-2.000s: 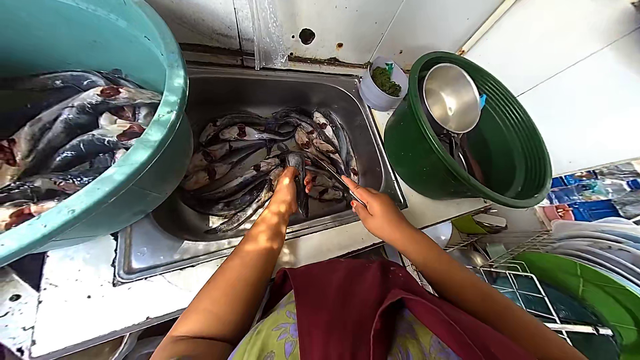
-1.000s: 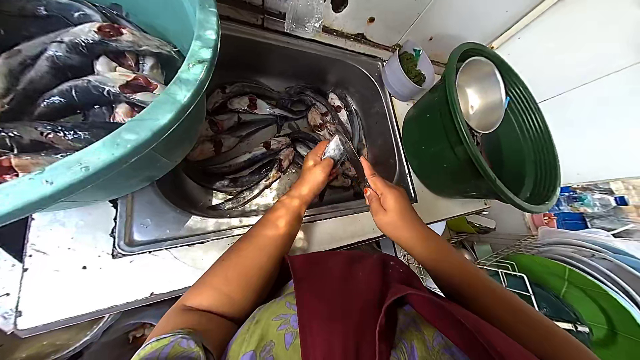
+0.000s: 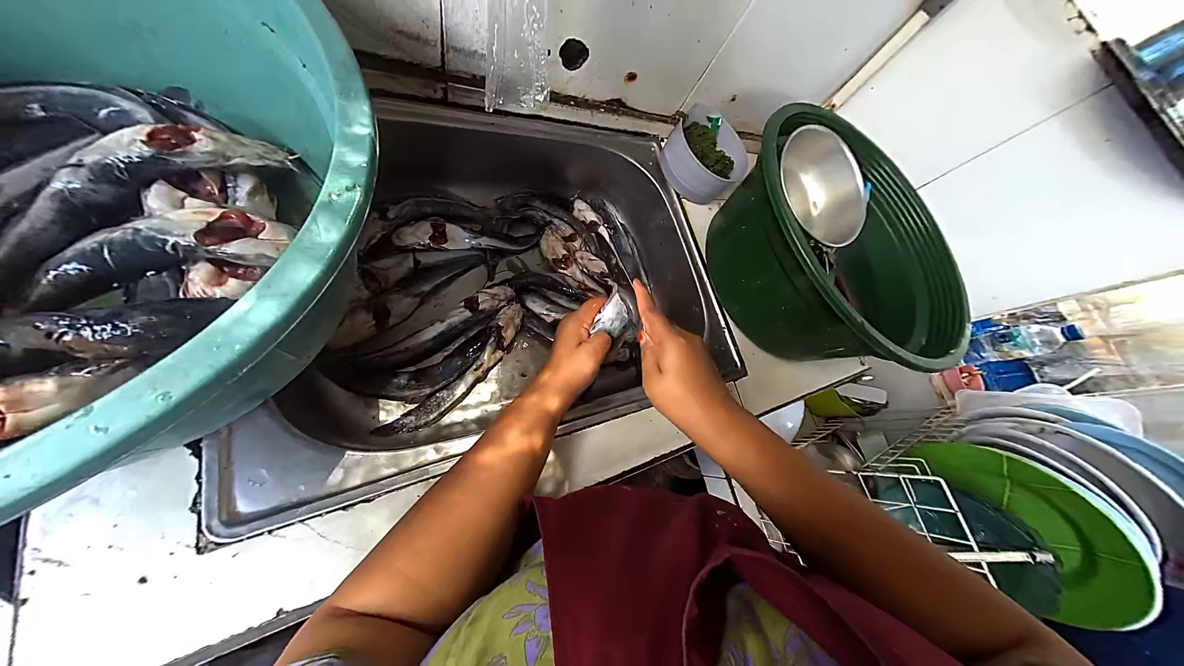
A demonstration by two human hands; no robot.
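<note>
Over the near right part of a stainless steel sink (image 3: 250, 472), my left hand (image 3: 581, 347) grips a whiskered-type dark fish (image 3: 612, 314) with a pale underside. Close beside it, my right hand (image 3: 675, 356) is closed on a knife (image 3: 622, 264), whose thin blade points up and away over the fish; its handle is hidden in the hand. Many dark, gutted fish (image 3: 444, 333) with red cuts lie in the sink. More cut fish (image 3: 139, 240) fill a large teal plastic tub (image 3: 342, 185) at the left.
Right of the sink stands a dark green bucket (image 3: 768, 296) with a metal bowl (image 3: 823, 185) at its rim. A small white container (image 3: 689, 171) holds green stuff by the tiled wall. At lower right, a wire dish rack (image 3: 925, 499) holds plates and a green basin (image 3: 1101, 564).
My left hand has come up from among the fish in the sink with one fish and is now close to my right hand. The right hand has turned more upright.
</note>
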